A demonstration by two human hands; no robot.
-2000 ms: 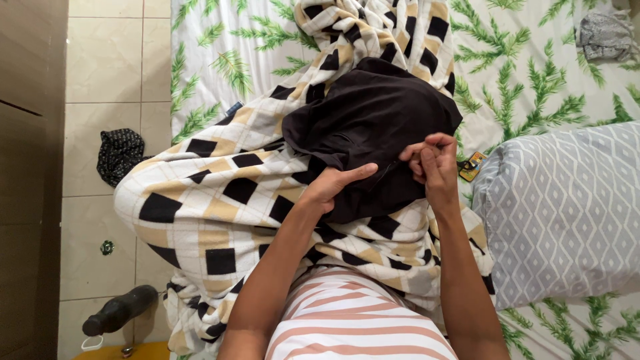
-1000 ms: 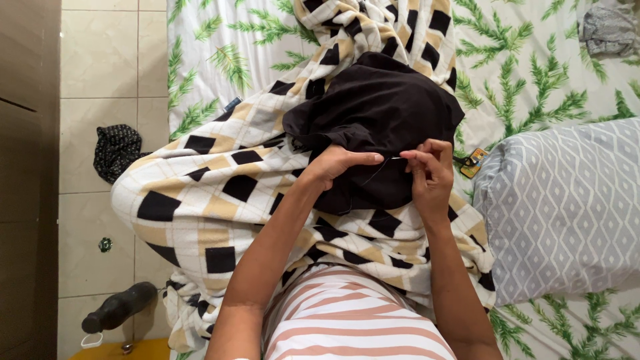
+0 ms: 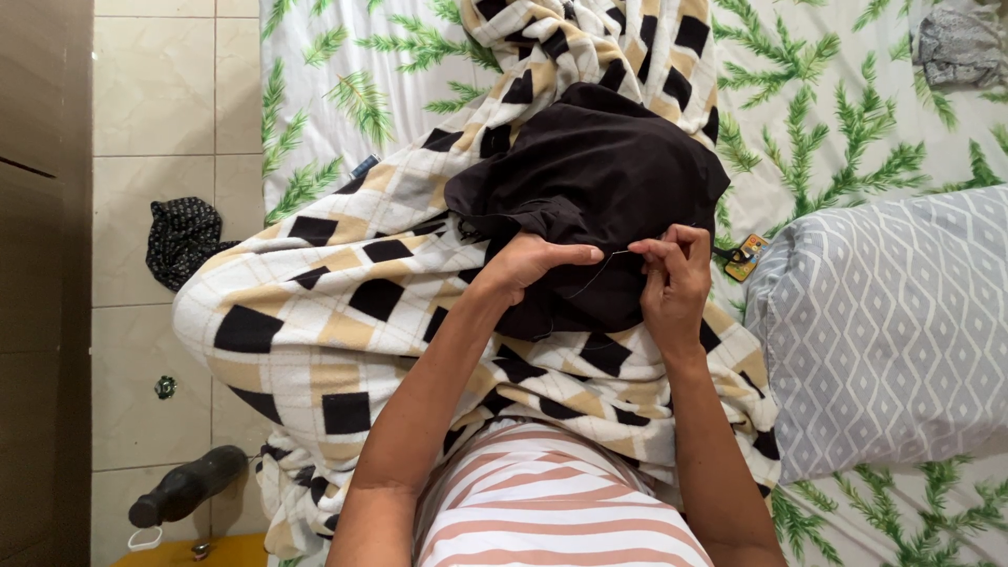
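Observation:
A dark cloth (image 3: 622, 173) lies bunched over a checked blanket (image 3: 315, 370) on my lap. My left hand (image 3: 535, 264) grips the cloth, thumb on top and fingers hidden beneath its folds. Between the fingertips of my right hand (image 3: 676, 276) is a sewing needle (image 3: 620, 252), its other end close to my left thumb. A pale thread (image 3: 589, 282) curves down from the needle across the cloth. Small scissors (image 3: 734, 254) with dark handles lie beside my right hand, partly hidden, against a yellow card (image 3: 746, 258).
A grey patterned pillow (image 3: 890, 331) rests on the leaf-print bedsheet (image 3: 795, 102) at right, with a crumpled grey cloth (image 3: 959, 47) beyond. On the tiled floor at left are a black patterned cloth (image 3: 183, 240), a dark bottle (image 3: 193, 484) and a small round object (image 3: 165, 387).
My right hand has turned, and the needle, not plainly visible two seconds ago, shows between my hands. My left hand stays on the dark cloth.

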